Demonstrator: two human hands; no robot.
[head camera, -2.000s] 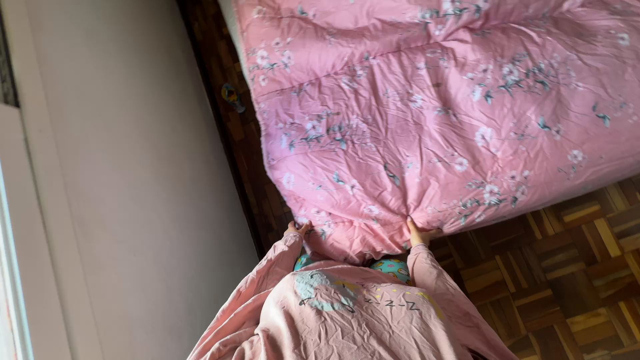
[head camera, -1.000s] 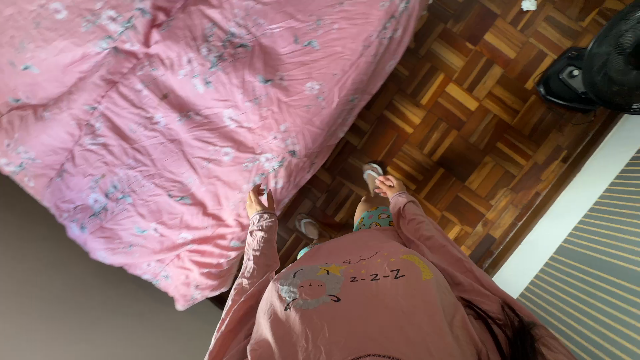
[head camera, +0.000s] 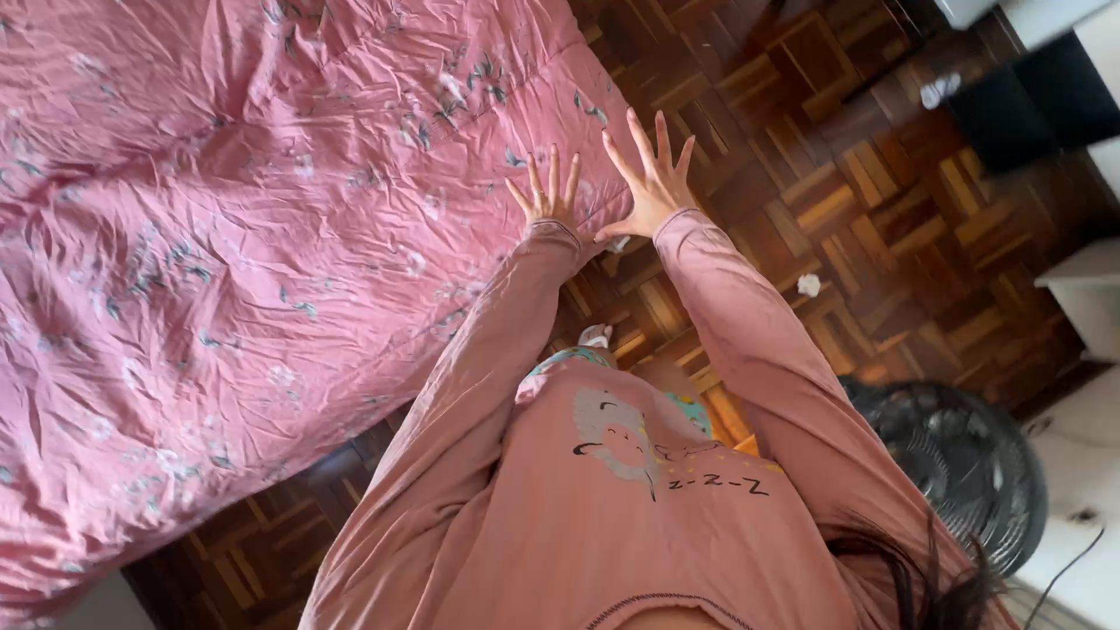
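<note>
A pink floral comforter with many wrinkles covers the bed at the left of the head view. Over its right edge, near the corner, my left hand is spread with the fingers apart, holding nothing. Just right of it my right hand is also spread wide and empty, partly over the comforter's border and partly over the floor. Whether either palm touches the fabric I cannot tell.
Wooden parquet floor runs along the bed's right side. A crumpled white scrap lies on it, with another white item farther off. A black fan stands at the lower right, near white furniture. A black object is at the upper right.
Two seconds ago both hands gripped the comforter's edge; now both are off it, fingers spread. They have come close together since one second ago. The view has swung far round.
</note>
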